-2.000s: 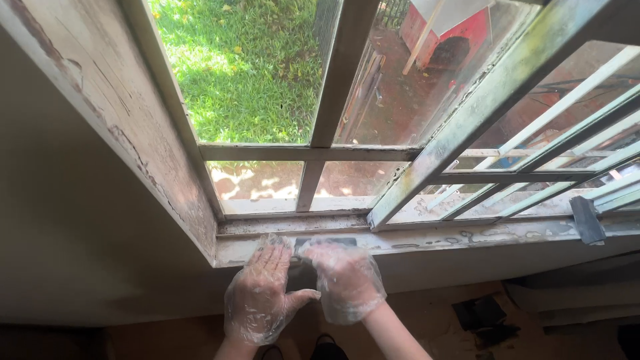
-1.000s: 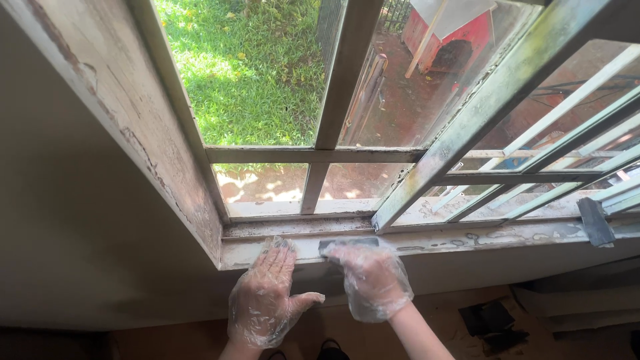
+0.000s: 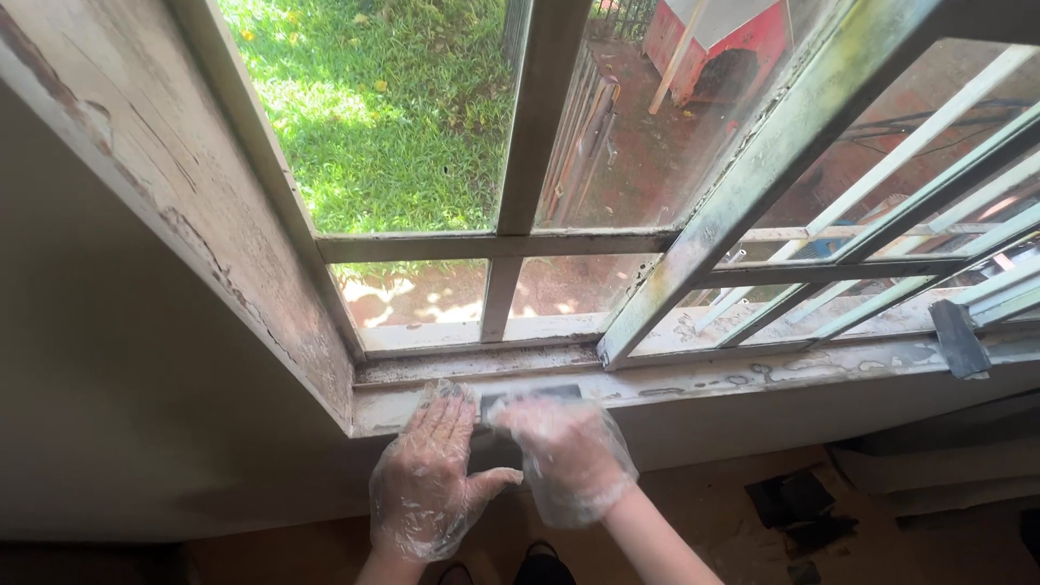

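Observation:
Both hands wear clear plastic gloves. My left hand (image 3: pixel 429 479) lies flat on the worn white windowsill (image 3: pixel 378 413), its fingers together and thumb out to the side. Just right of it, my right hand (image 3: pixel 569 451) is blurred, its fingers bent over a dark grey sheet, seemingly sandpaper (image 3: pixel 556 393), on the sill. Whether the fingers grip the sheet or only press on it is hidden. Above the hands is the grimy bottom track of the metal window frame (image 3: pixel 479 363).
A peeling window jamb (image 3: pixel 203 195) rises at left. A sliding sash (image 3: pixel 731 203) stands at right. A dark strip (image 3: pixel 960 337) hangs over the sill at far right. Dark sheets (image 3: pixel 790 497) lie on the floor. Outside are grass and a red doghouse (image 3: pixel 719 49).
My right hand has shifted over the dark sheet, which sat farther right of my left hand one second ago. My left hand stays flat on the sill.

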